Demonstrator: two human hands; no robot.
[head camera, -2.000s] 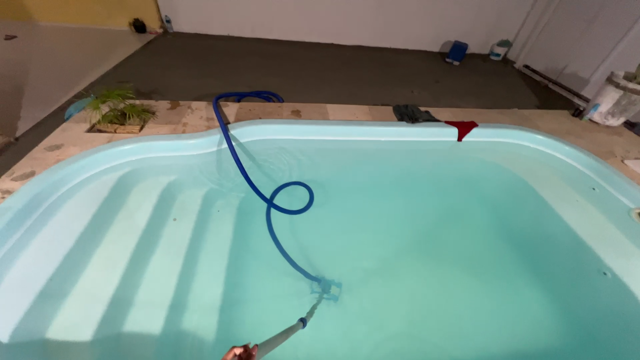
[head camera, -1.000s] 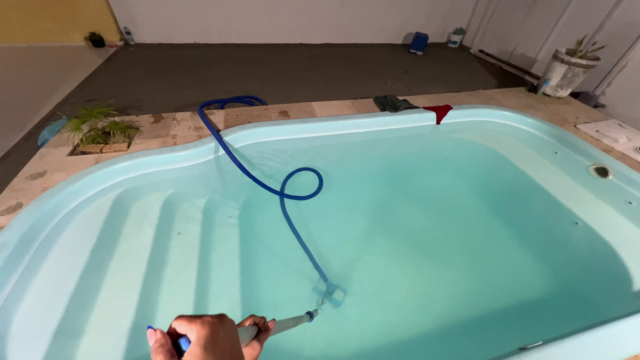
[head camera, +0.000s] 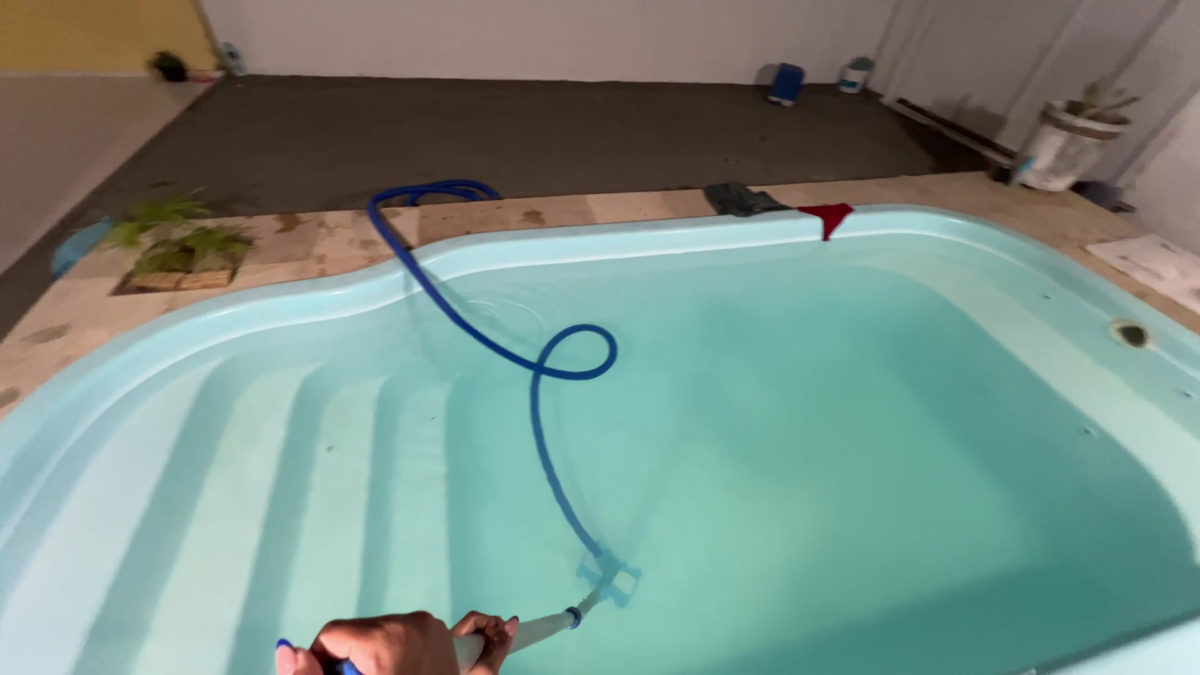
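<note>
A pale telescopic pole (head camera: 544, 631) with a blue collar slants from the bottom edge into the pool. My right hand (head camera: 389, 645), the nearer one, is closed around its upper end, where some blue shows. Just beyond it, my left hand (head camera: 487, 639) grips the pole, partly hidden behind it. At the pole's far end a light-blue pool vacuum head (head camera: 614, 577) lies under water. A blue hose (head camera: 536, 412) runs from the head, makes one loop in the water and passes over the pool's far rim to coils on the deck.
Pool steps (head camera: 253, 487) descend at left. Beyond the rim (head camera: 656, 242) lie a dark cloth (head camera: 741, 200) and a red cloth (head camera: 827, 217). A planted bed (head camera: 178, 258) is at left, a potted plant (head camera: 1073, 141) and white cloth (head camera: 1153, 262) at right. A blue container (head camera: 787, 84) stands far back.
Two seconds ago only part of one hand showed at the bottom edge; both hands have since come into view on the pole. The hose's loop has changed shape slightly.
</note>
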